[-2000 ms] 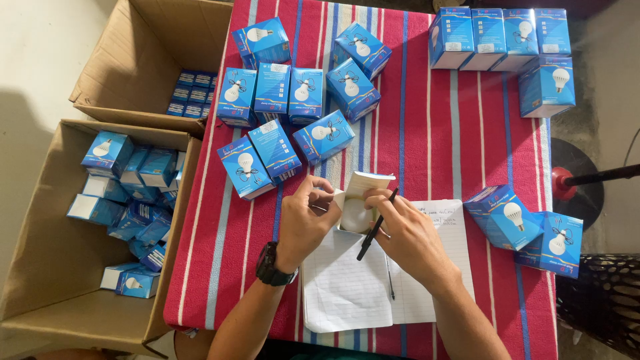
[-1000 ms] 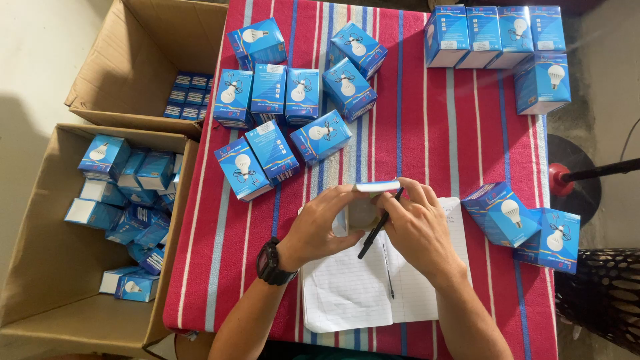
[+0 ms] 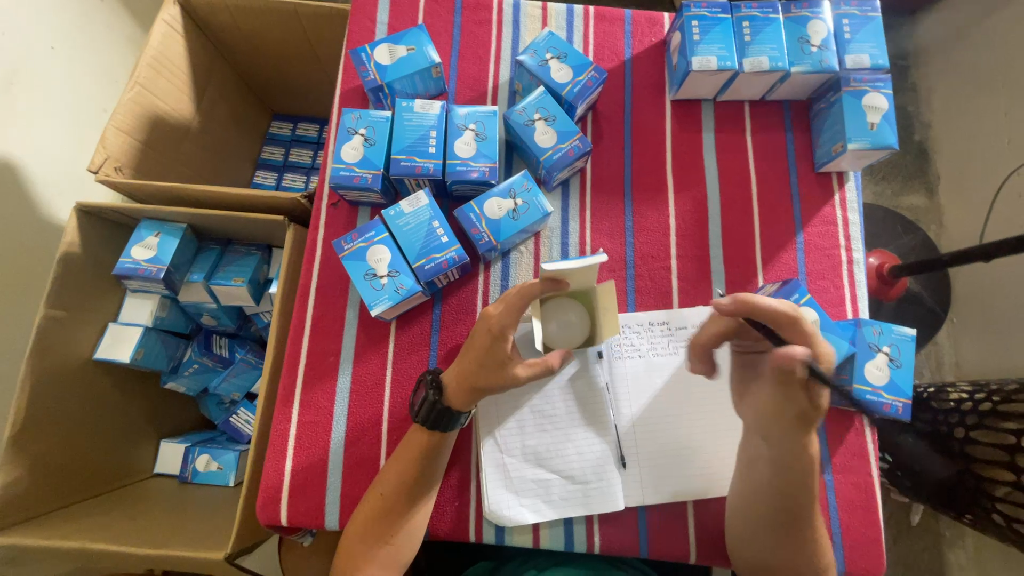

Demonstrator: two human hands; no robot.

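Observation:
My left hand [image 3: 512, 340] grips an LED bulb carton with its top flaps up; the white dome of a bulb [image 3: 565, 323] shows inside. Raised over the right page, my right hand [image 3: 764, 360] holds a black pen [image 3: 764, 330] and is slightly blurred. An open notebook [image 3: 552, 456] with handwriting on its right page lies beneath both hands. A second, thin pen [image 3: 613, 416] rests along the notebook's fold. Two blue bulb cartons [image 3: 880, 368] sit just beyond my right hand, partly hidden by it.
Several blue bulb cartons [image 3: 420, 144] stand at the upper left of the striped cloth [image 3: 648, 200], others at its upper right [image 3: 854, 120]. Two cardboard boxes [image 3: 48, 400] with more cartons adjoin the left edge. A black stand with a red collar [image 3: 884, 274] is at the right.
My right hand has left the carton and moved right with the pen. The carton's flap, held low between both hands a second ago, now stands up, and the bulb inside shows.

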